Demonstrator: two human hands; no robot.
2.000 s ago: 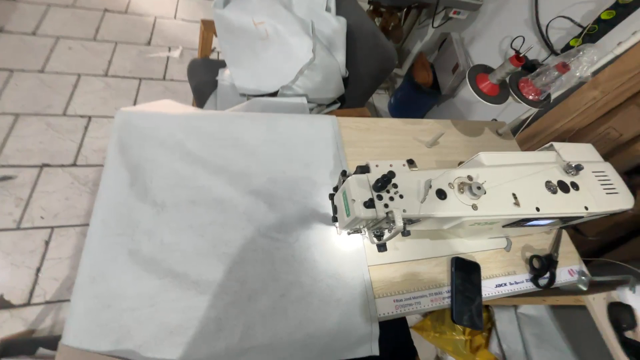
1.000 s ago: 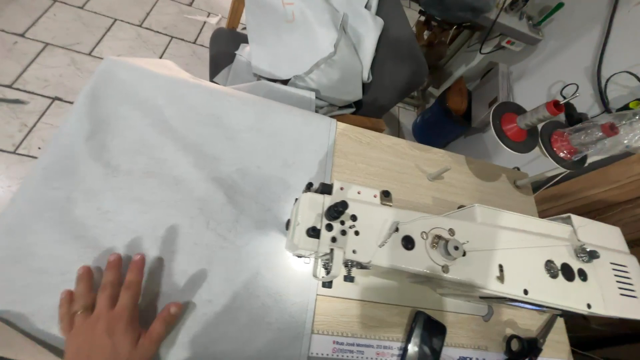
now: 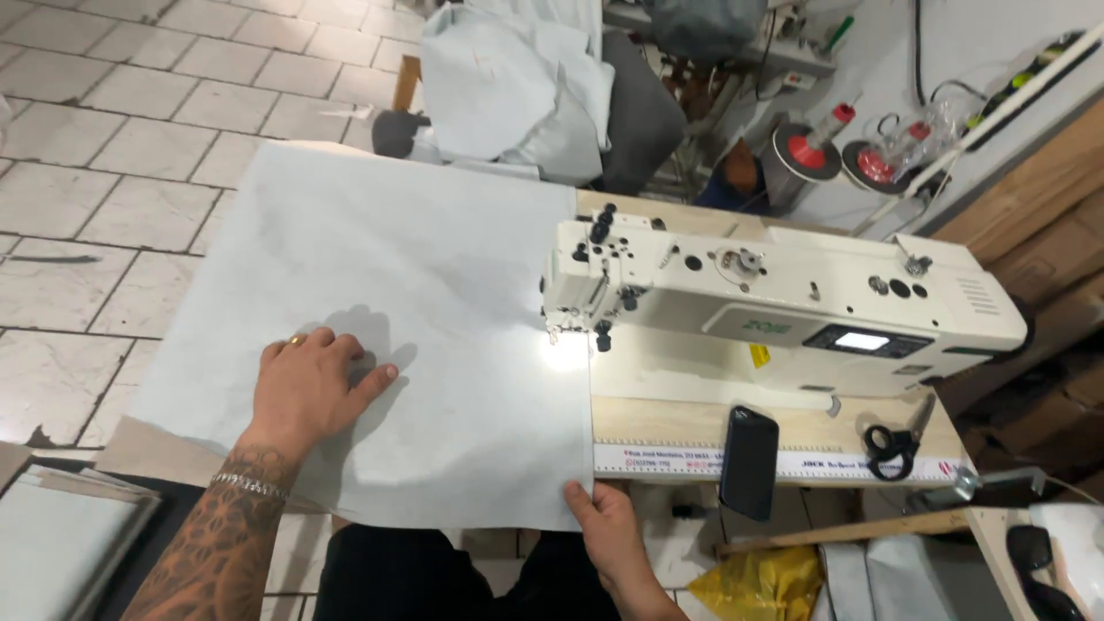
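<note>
A large light grey sheet of material (image 3: pixel 414 259) lies over the left of the sewing table, its right edge under the needle area of a white industrial sewing machine (image 3: pixel 776 293). My left hand (image 3: pixel 315 379), with a ring on one finger, rests on the sheet left of the machine head, fingers bent and thumb spread. At the sheet's near right corner, my right hand (image 3: pixel 604 522) pinches the edge between thumb and fingers. The machine's lamp lights the sheet by the presser foot, and its small display is lit.
On the wooden tabletop (image 3: pixel 690 423) lie a printed ruler (image 3: pixel 811 463), a black phone (image 3: pixel 749 463) and black-handled scissors (image 3: pixel 897 444). Behind stands a chair piled with grey pieces (image 3: pixel 509 86). Thread spools (image 3: pixel 806 151) are at the back right, sunglasses (image 3: pixel 1039 573) at the near right.
My left hand, out of view two seconds ago, came onto the sheet and its fingers are now more bent. My right hand has come into view at the near right corner.
</note>
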